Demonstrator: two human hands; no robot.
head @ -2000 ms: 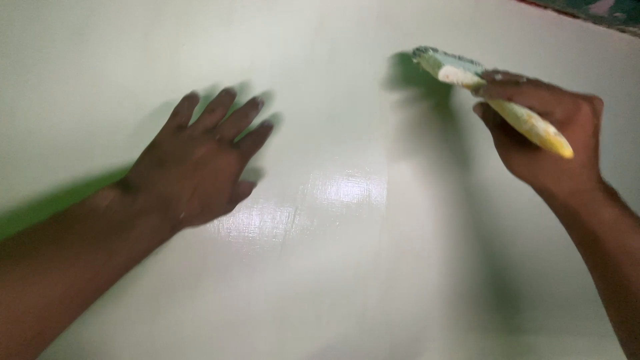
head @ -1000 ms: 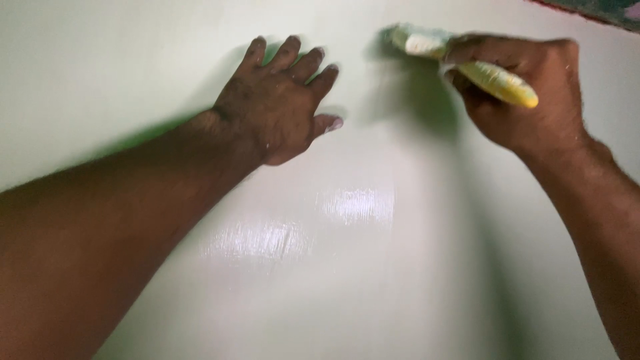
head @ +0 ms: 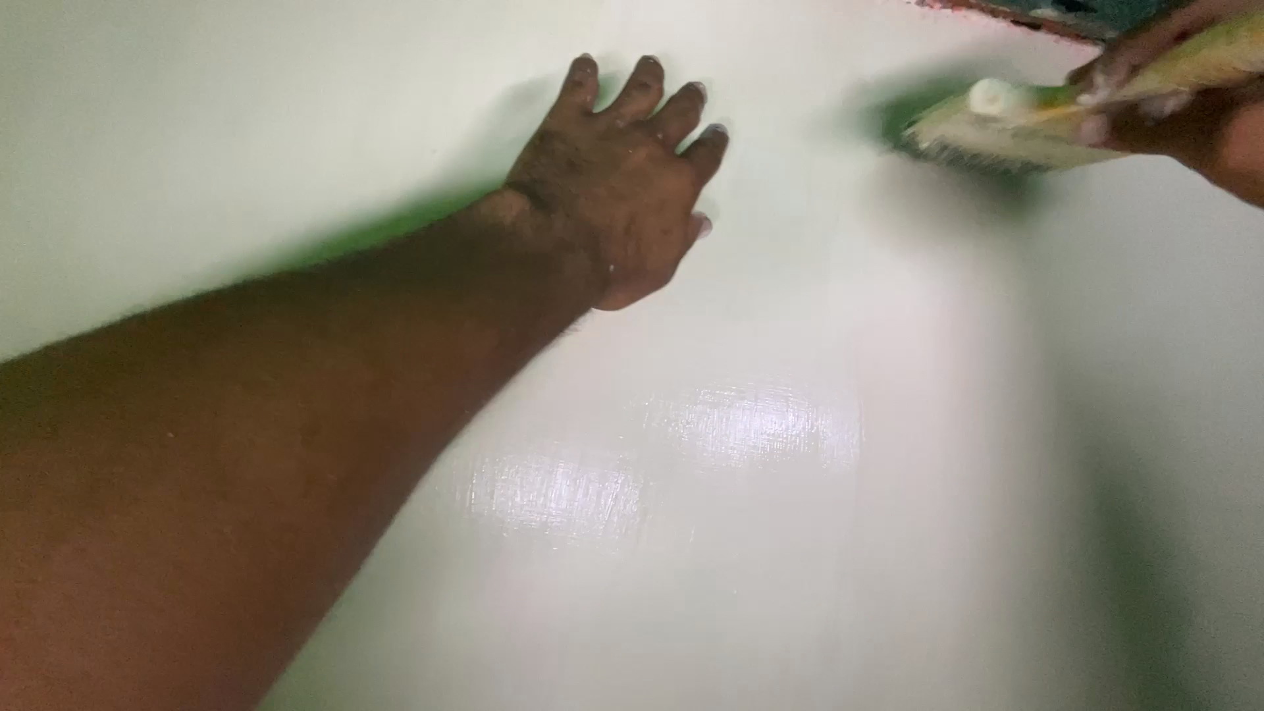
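Observation:
My left hand (head: 627, 183) lies with its fingers spread against a smooth, pale painted surface (head: 731, 553), holding nothing. At the upper right my right hand (head: 1175, 109) grips a paintbrush (head: 1027, 128) with a yellow handle and paint on it. The bristle end points left, to the right of my left hand, above a dark shadow. Whether the bristles touch the surface I cannot tell. Part of my right hand and the handle's end are cut off by the view's edge.
Glossy streaked reflections show on the surface below my left hand. Along the top right runs a dark, reddish edge (head: 1017, 20) with a dark greenish area beyond it. Shadows of both arms fall on the surface.
My right hand has moved right with the brush, which is now turned differently. Compared with two seconds ago, my left hand is farther up and right on the surface.

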